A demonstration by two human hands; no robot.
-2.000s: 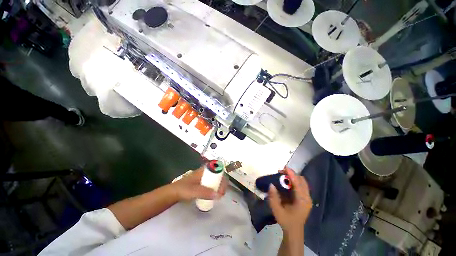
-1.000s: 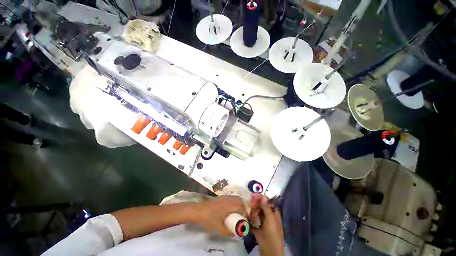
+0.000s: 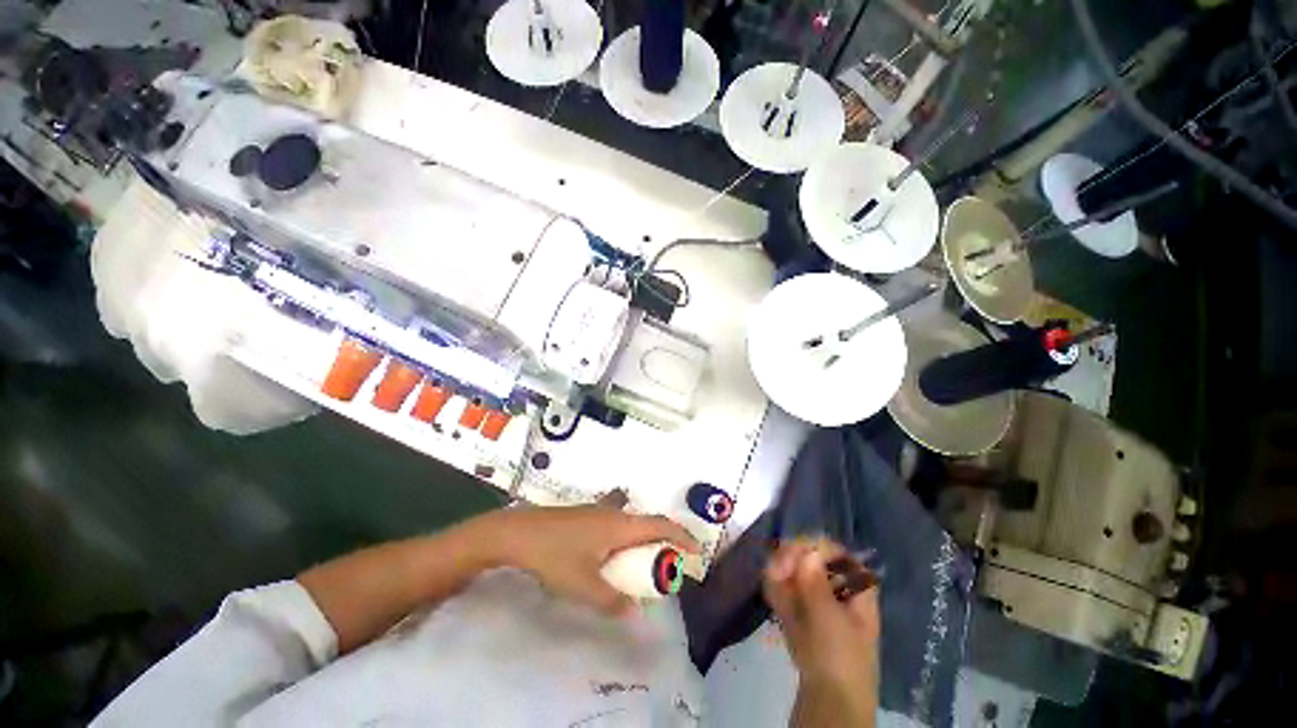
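My left hand [image 3: 576, 552] is closed around a white thread cone [image 3: 634, 570], its red-and-green end facing right. My right hand [image 3: 825, 605] is to the right of it, fingers bent together, with a small dark object [image 3: 851, 576] at the fingers, perhaps thread snips. Any thread between my hands is too fine to see. A navy thread cone [image 3: 707, 502] stands on the white table [image 3: 654, 469] just above my hands, its red-and-white end up.
A white sewing machine [image 3: 427, 235] with orange pieces [image 3: 398, 384] lies to the left. White cone discs [image 3: 826, 350] with pins stand at the upper right; another navy cone [image 3: 996, 366] is on one. Dark fabric [image 3: 910, 569] drapes before a beige machine [image 3: 1088, 526].
Since one second ago, my right hand has moved right, away from the white cone. Earlier it held the navy cone, which now stands on the table. The view has shifted.
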